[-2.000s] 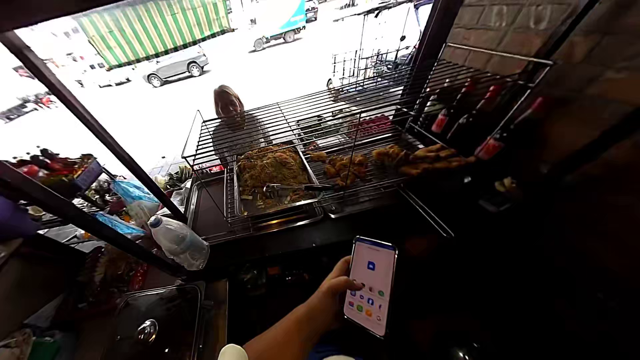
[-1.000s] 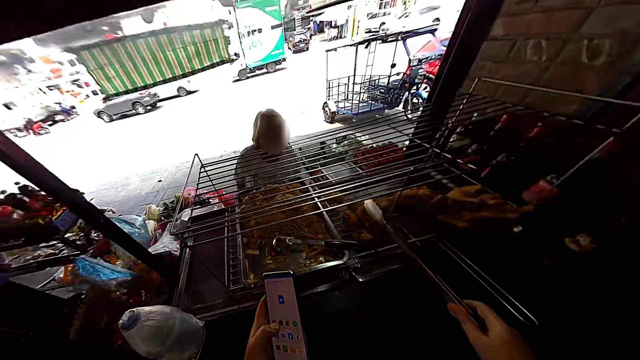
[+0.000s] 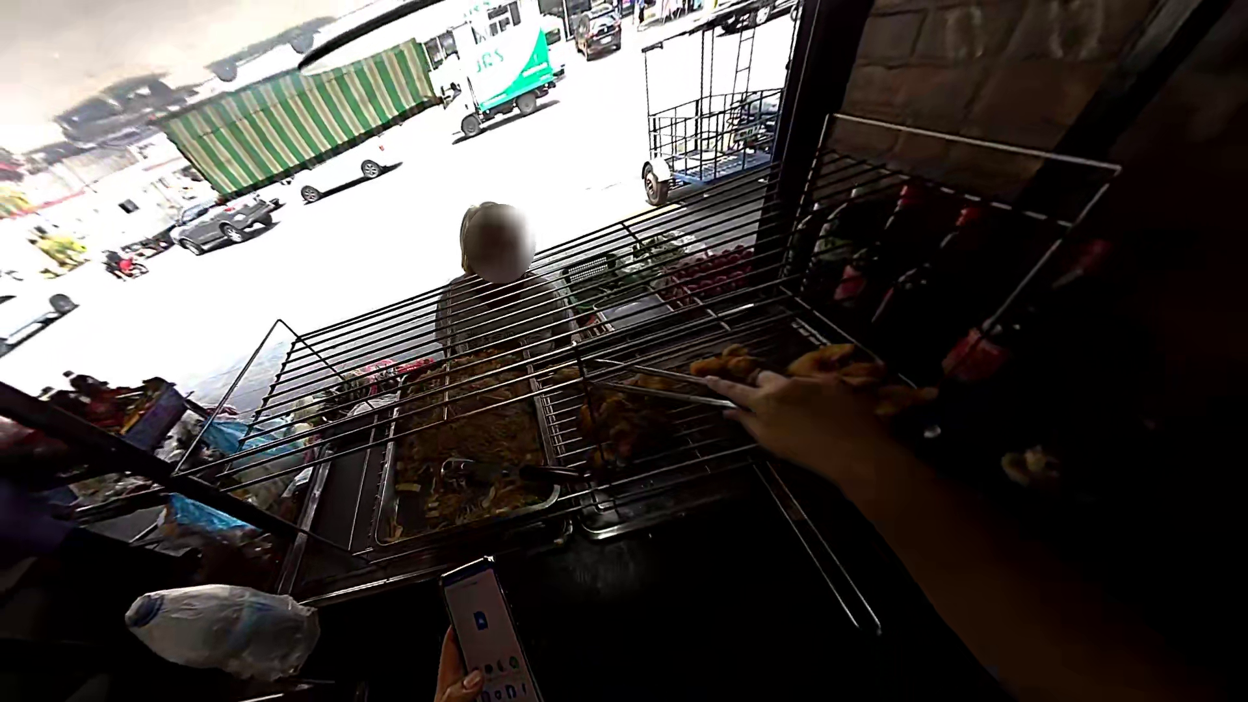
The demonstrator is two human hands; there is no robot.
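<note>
My left hand (image 3: 458, 678), at the bottom edge, holds a smartphone (image 3: 490, 634) with its lit screen facing up. My right hand (image 3: 795, 419) reaches over the wire rack (image 3: 429, 356) and grips metal tongs (image 3: 668, 380), whose arms point left over the rack. Pieces of fried food (image 3: 834, 363) lie close to the right hand, and darker pieces (image 3: 629, 424) lie under the tongs. Left of them, a metal tray (image 3: 556, 497) of noodle-like food (image 3: 473, 444) sits below the wires, with a second utensil (image 3: 507, 473) resting in it. Whether the tongs touch any food is unclear.
A person (image 3: 497, 283) stands across the counter. Red-capped bottles (image 3: 907, 234) stand behind the rack at right. A wrapped plastic bottle (image 3: 224, 629) lies lower left. A dark post (image 3: 814, 117) rises beside the brick wall (image 3: 946, 68).
Tongs appear in my right hand one second ago, after not being visible earlier. That hand has since moved up and forward over the rack. My left hand keeps the phone. The view has shifted.
</note>
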